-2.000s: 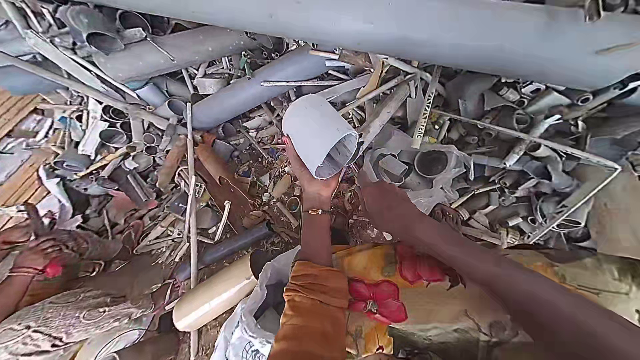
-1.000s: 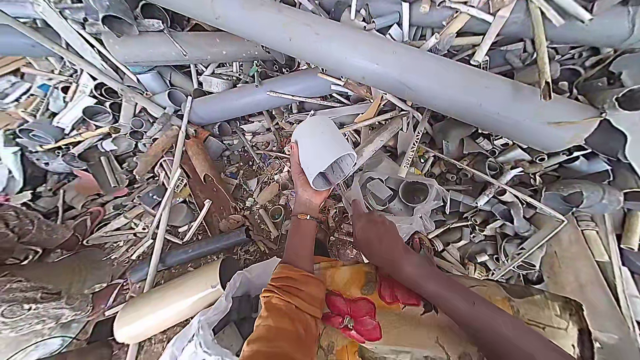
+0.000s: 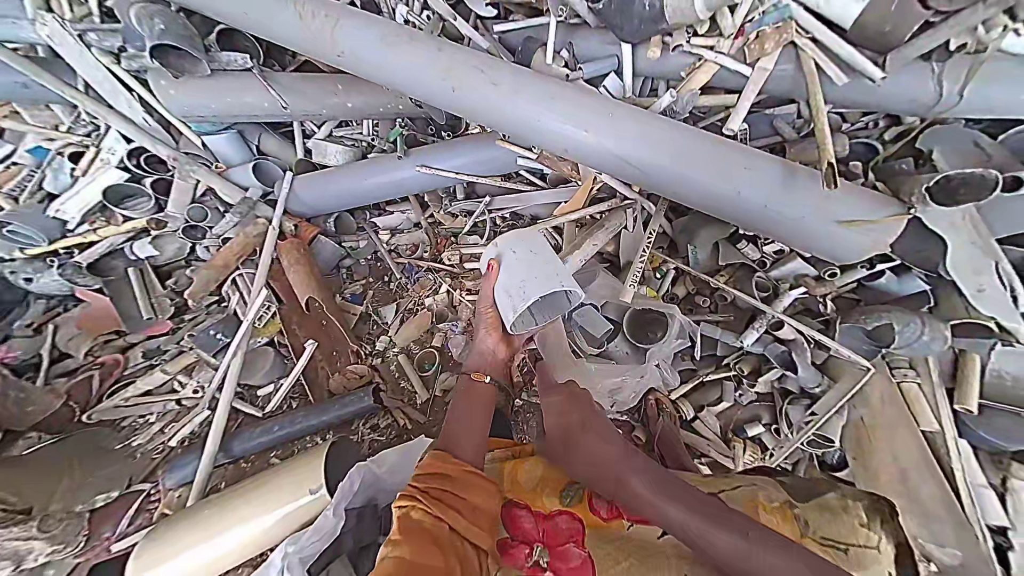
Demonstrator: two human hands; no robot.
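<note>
My left hand grips a short, wide light-grey plastic pipe piece from its left side, its open end tilted down to the right. My right hand is closed around the handle end of a blurred flat tool, possibly a knife blade, whose tip lies at the pipe's lower rim. Behind the right hand is a clear plastic bag with grey pipe fittings in it or on it.
A long, thick grey pipe crosses the scrap heap beyond my hands. A cream pipe and a dark pipe lie at lower left beside a white sack. Thin white pipes and broken pieces surround them.
The view has shifted, showing more of the heap beyond the long grey pipe. Both hands stay at the pipe piece; the right hand has come closer to its rim than two seconds ago.
</note>
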